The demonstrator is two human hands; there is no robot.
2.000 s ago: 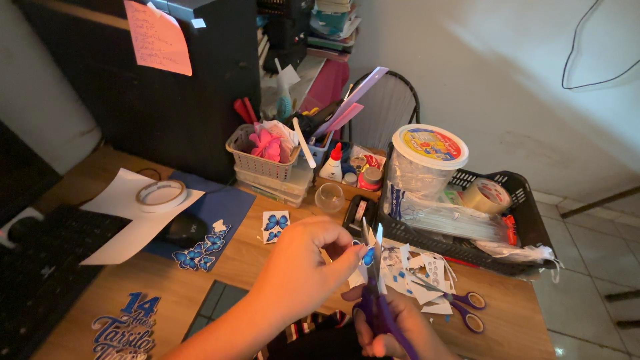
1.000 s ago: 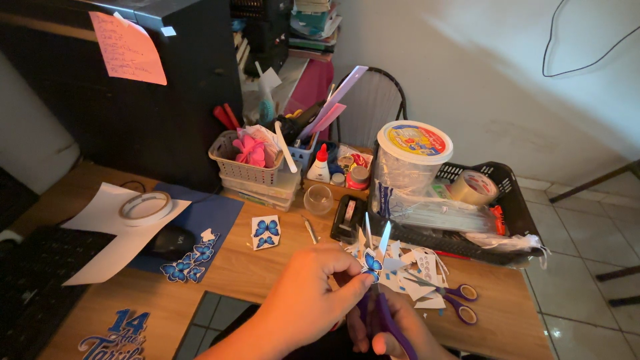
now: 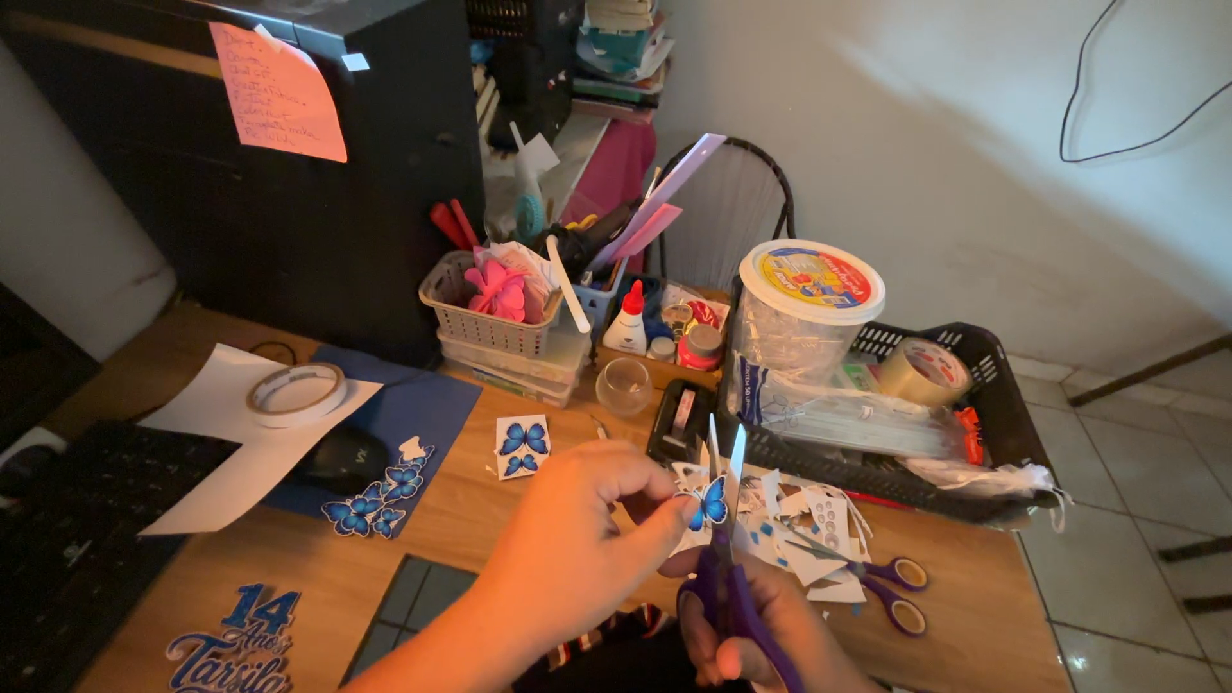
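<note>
My left hand (image 3: 597,539) pinches a blue paper butterfly cutout (image 3: 708,503) between thumb and fingers. In my right hand (image 3: 770,626) are purple-handled scissors (image 3: 727,577), their blades parted and pointing up beside the butterfly. Behind my left hand a small white card with two printed butterflies (image 3: 523,448) lies on the wooden desk. Several cut butterflies (image 3: 364,510) rest at the edge of a blue mat. White paper scraps (image 3: 799,529) lie beyond my right hand, with a second pair of purple scissors (image 3: 895,592) on their right side.
A black basket (image 3: 1001,423) holds a lidded tub (image 3: 808,308) and packing tape (image 3: 924,371). A glue bottle (image 3: 628,322), a clear cup (image 3: 624,387) and a grey basket (image 3: 491,327) stand farther back. At left are a tape roll (image 3: 296,393), mouse (image 3: 346,460) and keyboard (image 3: 87,529).
The scissor blades stood wider apart one second ago and are closer together now. The butterfly in my left hand has turned slightly. Both hands keep hold of their things.
</note>
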